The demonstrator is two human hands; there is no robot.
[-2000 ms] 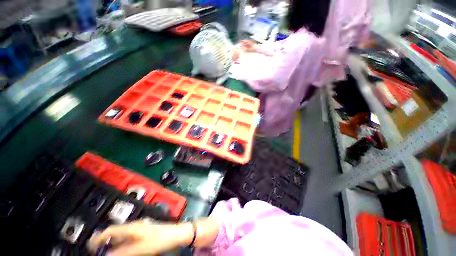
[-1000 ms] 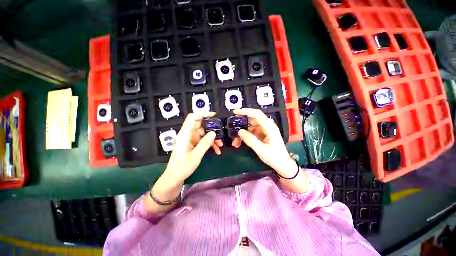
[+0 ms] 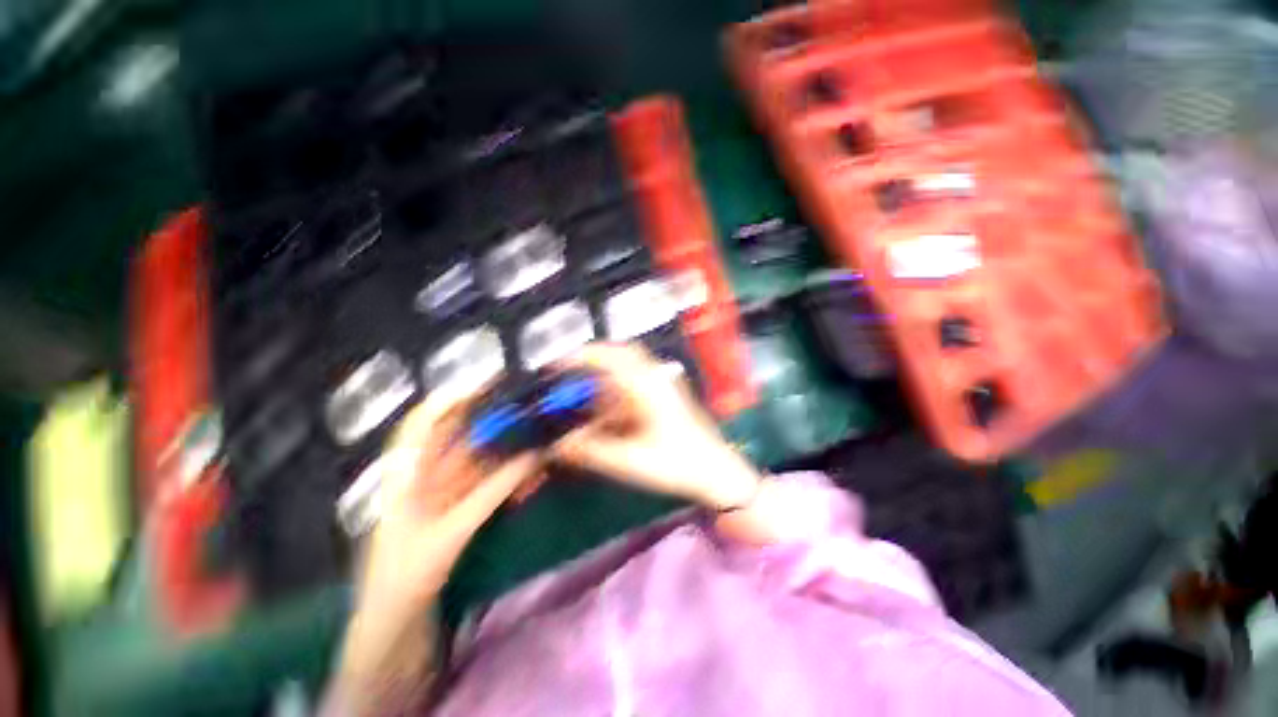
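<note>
The frame is strongly blurred. My left hand holds a smartwatch unit with a blue-lit screen between its fingers. My right hand holds a second smartwatch unit, also lit blue, close beside the first. Both are over the near edge of the black foam tray. Several pale-cased watches lie in the tray's pockets just beyond my hands. Dark watches in the far rows are too blurred to tell apart.
A red tray shows on both sides under the black tray. The red-orange tray at the right holds several watches. A yellow pad lies at the left. A blurred dark block sits beside the red-orange tray. Another dark tray is low at the right.
The view has tilted and blurred. Both hands still hold the two watches close together; their screens, mostly dark with small text before, now show bright blue.
</note>
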